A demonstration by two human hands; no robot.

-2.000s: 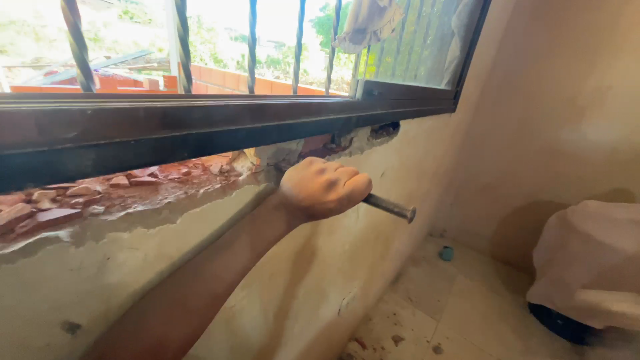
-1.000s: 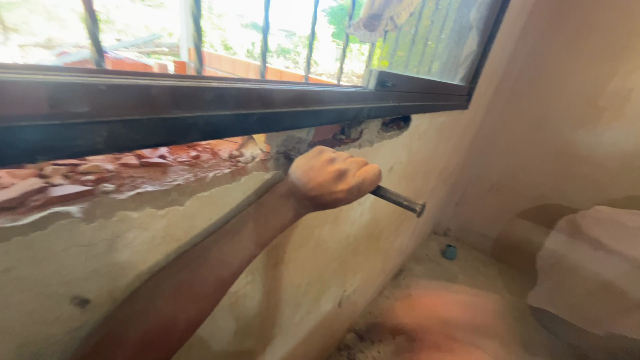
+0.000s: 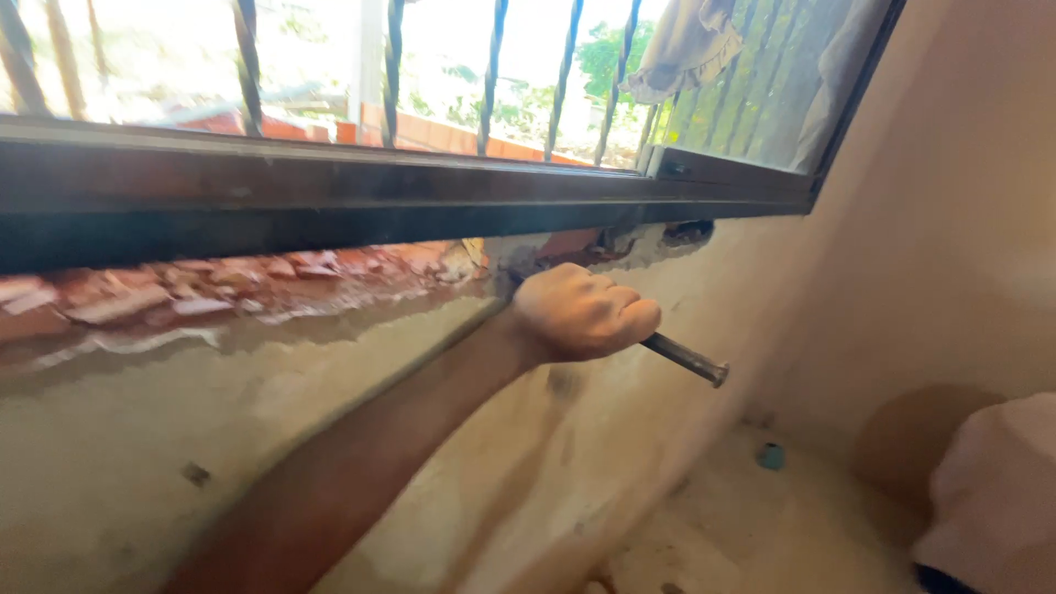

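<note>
My left hand [image 3: 582, 315] is closed around a metal chisel [image 3: 686, 360], just below the window frame. The chisel's mushroomed striking end sticks out to the lower right; its other end is hidden behind the hand, toward the broken masonry. A ragged gap with broken red brick [image 3: 198, 289] runs under the dark window frame [image 3: 330, 223], left of the hand. A smaller hole [image 3: 689, 233] opens in the plaster to the upper right. My right hand is out of view.
The plastered wall [image 3: 396, 429] drops to a floor [image 3: 726, 511] with scattered debris and a small bluish object [image 3: 770, 456]. A cloth-covered thing [image 3: 998, 487] stands at the lower right. Twisted metal bars [image 3: 488, 78] cross the window, and a cloth [image 3: 689, 45] hangs there.
A blurred, skin-toned shape at the lower right one second ago is gone from view. My left hand keeps its grip on the chisel at about the same place.
</note>
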